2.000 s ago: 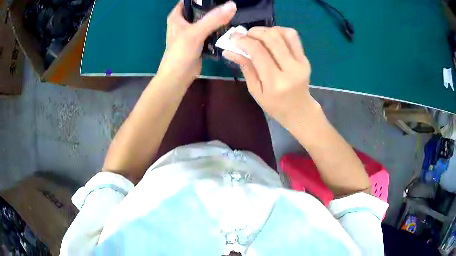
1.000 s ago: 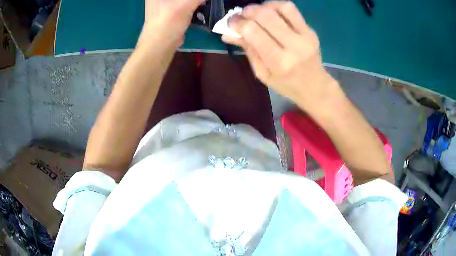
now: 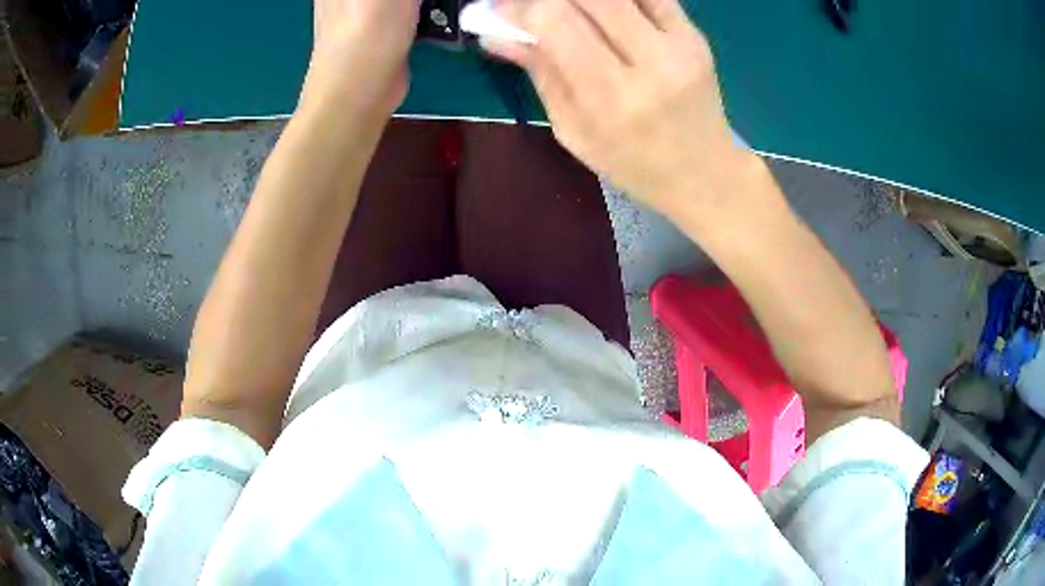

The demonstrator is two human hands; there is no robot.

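Note:
A black security camera shows only in part at the top edge of the view, over the green table. My left hand is on its left side, with the fingers cut off by the top edge. My right hand pinches a small white wipe against or just beside the camera's right side. A thin black cable hangs down below the wipe towards the table's edge. Most of the camera is hidden or out of view.
A black connector lies on the table at the top right. An open carton with dark things stands at the upper left, another carton at the lower left. A red-pink stool stands right of my lap. Assorted items lie at the far right.
The view has tilted down, so the camera and both hands sit higher and are cut off more. My right hand with the wipe has shifted slightly up and left.

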